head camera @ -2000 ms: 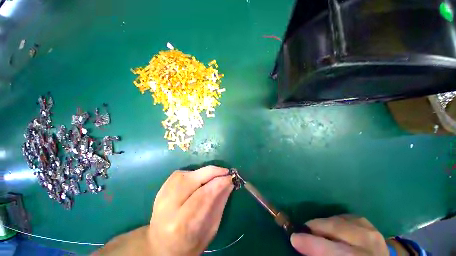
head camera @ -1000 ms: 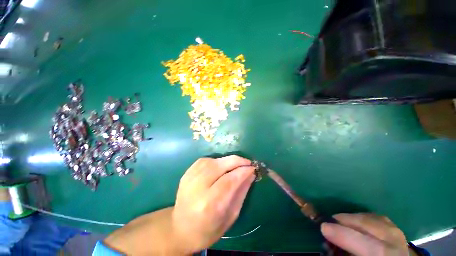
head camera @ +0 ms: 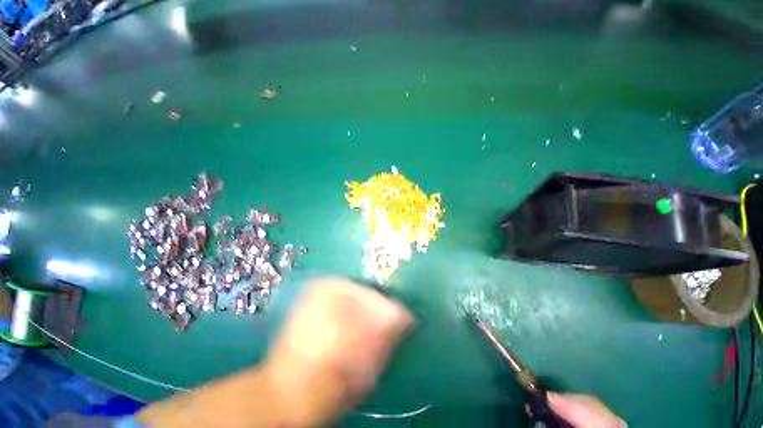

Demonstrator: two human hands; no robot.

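My right hand [head camera: 586, 410], cut off by the lower edge, holds a soldering iron [head camera: 520, 368] by its dark handle, its tip over a speckled patch of the green mat. My left hand [head camera: 343, 343] is blurred, over the mat below the yellow pile; its fingertips are hidden, so I cannot tell whether it holds anything. A pile of tiny yellow components [head camera: 397, 205] lies just beyond it. A pile of silver-brown metal pieces [head camera: 180, 259] lies to the left. A solder wire [head camera: 109, 364] runs under my left forearm and shows beyond it.
A black box-like frame [head camera: 619, 226] stands at the right, before a round brown container [head camera: 749, 288] with silvery matter. A solder spool [head camera: 30, 316] is at the left edge, with blue cloth below. A clear bluish plastic object [head camera: 728, 134] is at the far right, near a yellow cable [head camera: 745, 205].
The view has shifted, showing more of the far bench. The iron tip and my left hand have moved apart; the metal piece at my left fingertips no longer shows.
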